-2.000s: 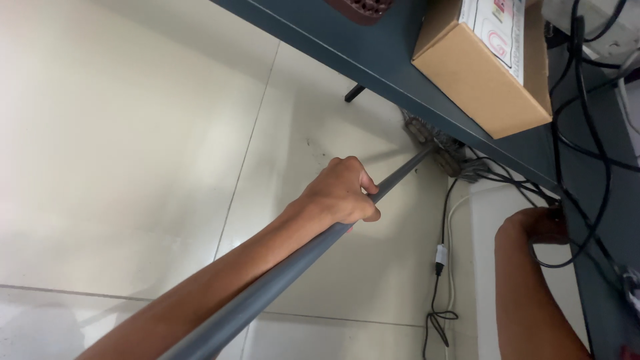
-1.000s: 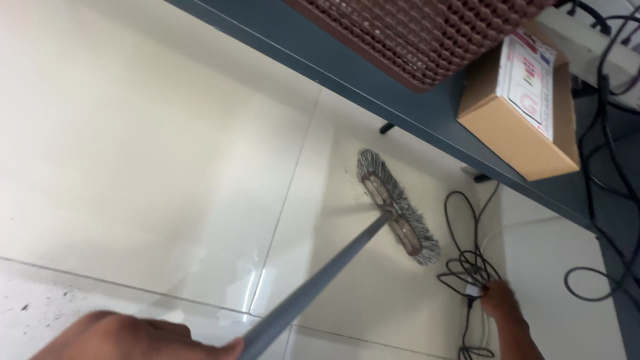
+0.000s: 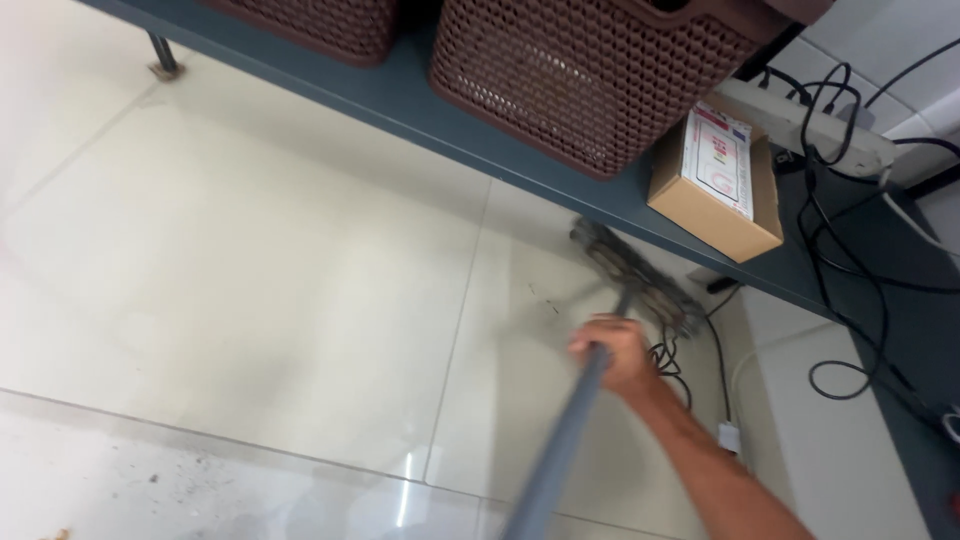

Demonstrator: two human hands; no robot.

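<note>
My right hand is closed around the lower part of a grey mop handle, a short way above the mop head. The dust mop head, dark and blurred, lies on the tiled floor at the edge of a dark grey shelf, with its far end close under the shelf. A black cable lies in loops on the floor just beyond my right hand. My left hand is out of view, and the handle runs out at the bottom edge.
On the shelf stand brown woven-pattern plastic baskets and an open cardboard box. A white power strip and tangled black cables lie at the right. A shelf leg meets the floor at upper left. Dirt specks dot the lower-left floor.
My right hand has let go of the cable and now grips the mop handle. My left hand, on the handle a second ago, has left the view. The mop head is nearer the shelf.
</note>
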